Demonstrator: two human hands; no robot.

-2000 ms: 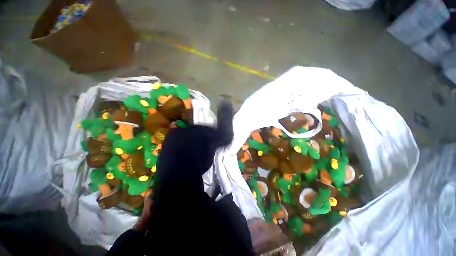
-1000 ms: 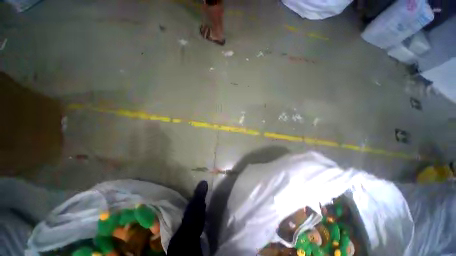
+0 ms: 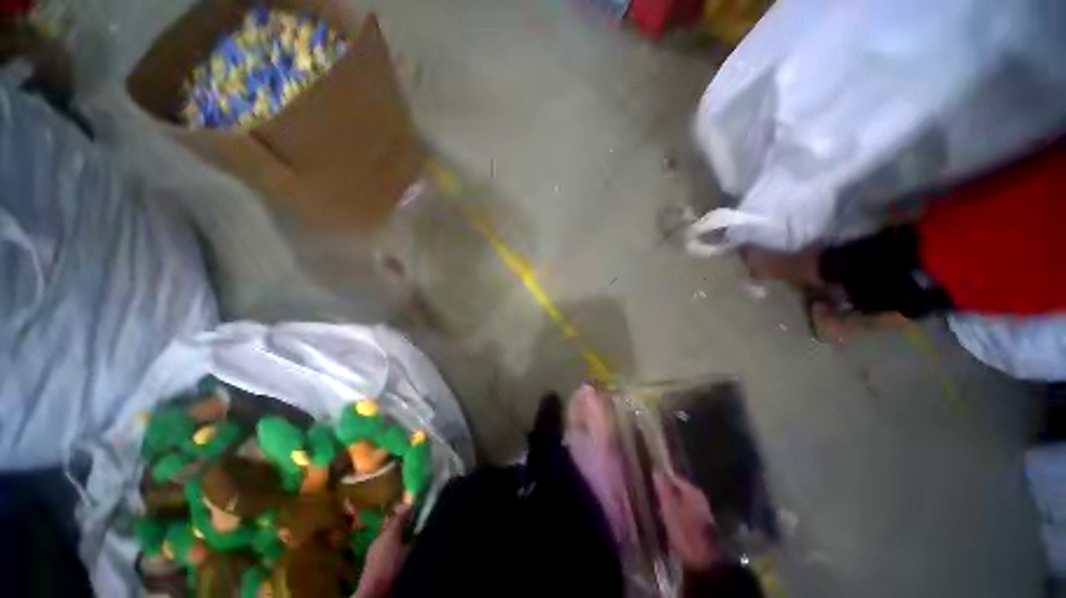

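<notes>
Plush toys (image 3: 310,514), brown, orange and green with yellow discs, fill a white bulk bag (image 3: 304,356) at the lower left. My left hand (image 3: 383,555) is at the bag's right edge beside the toys; its lower part is cut off and its grip is unclear. My right hand (image 3: 687,520) is at the bottom centre, its fingers around the edge of a pink, flat stool-like object (image 3: 600,450) with a clear, shiny rim. A dark square part (image 3: 713,450) shows beyond it. My dark clothing hides the area between my hands.
A brown carton (image 3: 316,169) of blue and yellow pieces stands at the upper left. Another white bag (image 3: 842,105) with a loop is at the upper right. A person in a red top (image 3: 1005,240) is beside it. A large white sack (image 3: 94,269) lies left.
The view has turned. The white bag formerly right beside the toy bag is gone from there; a white bag and a person now show upper right. The pink object is higher, at my right hand.
</notes>
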